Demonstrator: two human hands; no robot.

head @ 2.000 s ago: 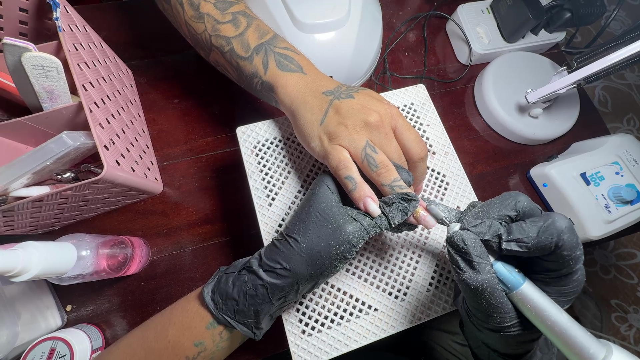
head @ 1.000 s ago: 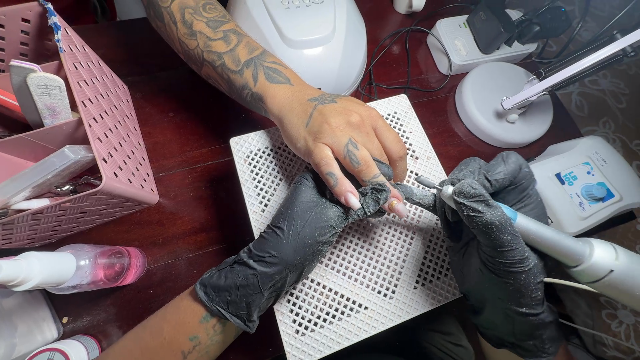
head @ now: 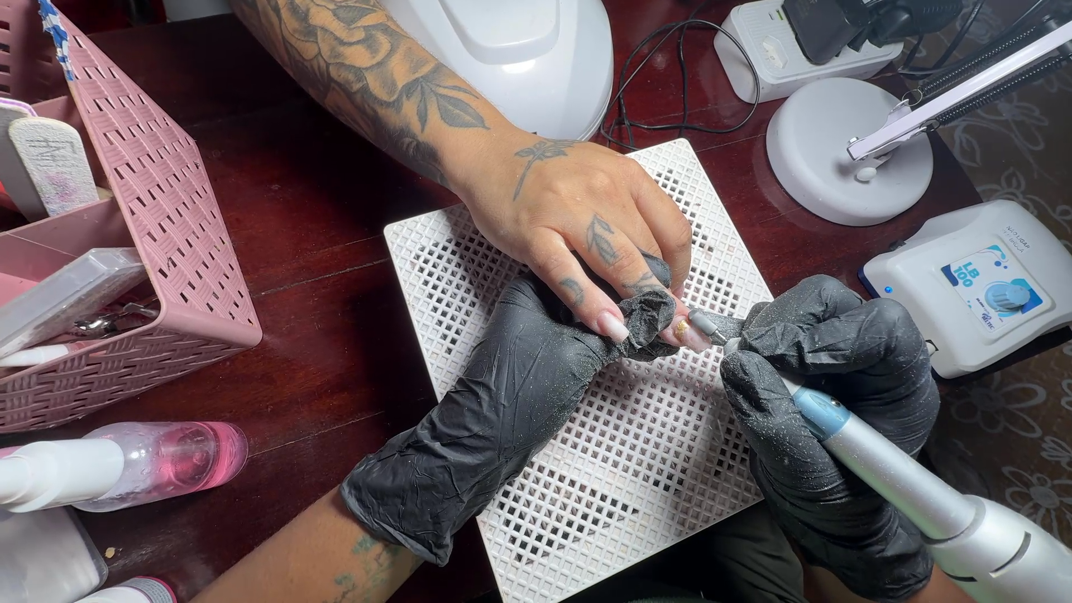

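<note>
My left hand (head: 519, 377), in a dusty black glove, grips a finger of another person's tattooed hand (head: 586, 201). That finger's nail (head: 688, 333) carries a gold detail; the neighbouring nail is pale pink with a white tip. My right hand (head: 837, 377), also black-gloved, is closed around a silver and blue electric nail drill handpiece (head: 888, 477). Its grey bit (head: 706, 325) is at the decorated nail; whether it touches cannot be told. Below the hands lies a white perforated dust collector grille (head: 620, 452).
On the dark red wooden table stand a pink woven basket (head: 176, 218) with nail files, a spray bottle of pink liquid (head: 167, 465), a white nail lamp (head: 519, 59), a lamp base (head: 837, 159), the drill's control unit (head: 980, 285), and a power strip (head: 779, 50) with a black cable.
The handpiece bit has come closer to the decorated nail since a second ago. My left hand keeps hold of the other person's finger throughout.
</note>
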